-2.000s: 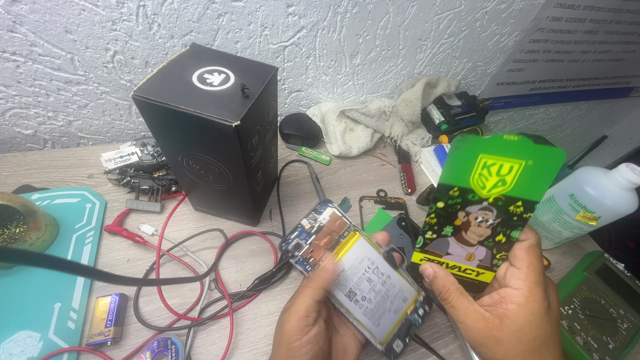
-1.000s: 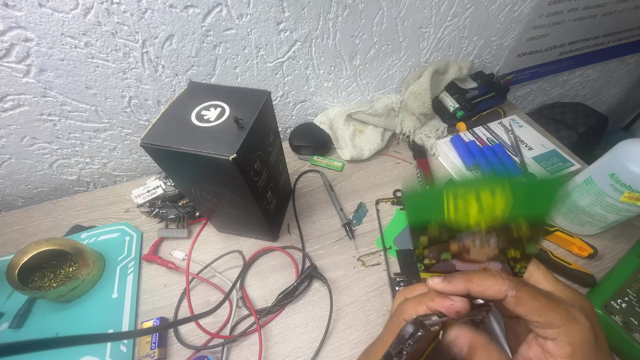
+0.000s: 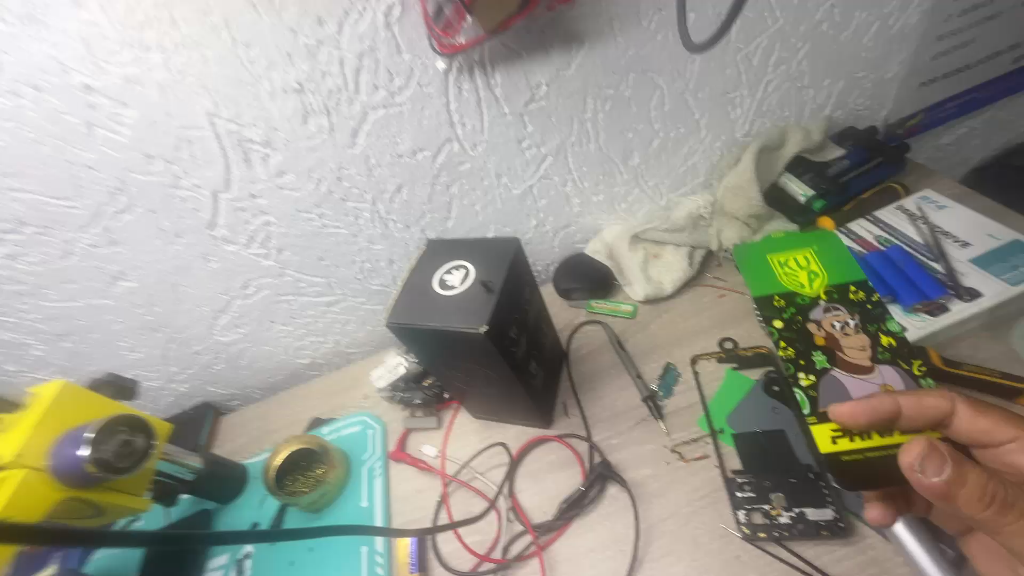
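My right hand (image 3: 952,472) grips the lower end of a green and black printed card packet (image 3: 848,336) with a cartoon ape on it, thumb in front. My left hand is out of the frame. Just left of the packet, a phone mid-frame (image 3: 788,508) with black covers and small metal parts lies on the wooden table, beside a green piece (image 3: 724,400). A test probe (image 3: 636,376) on a black lead lies farther left, near a small teal board piece (image 3: 666,380).
A black box (image 3: 480,336) stands by the wall, with red and black cables (image 3: 544,496) in front. At left are a teal mat (image 3: 360,456), a brass-coloured bowl (image 3: 306,472) and a yellow object (image 3: 72,464). A cloth (image 3: 680,248) and a white box (image 3: 960,240) lie behind.
The opened phone with its battery, held in my left hand two seconds ago, is out of view, as is that hand. My right hand still holds the packet. The view has swung left and up.
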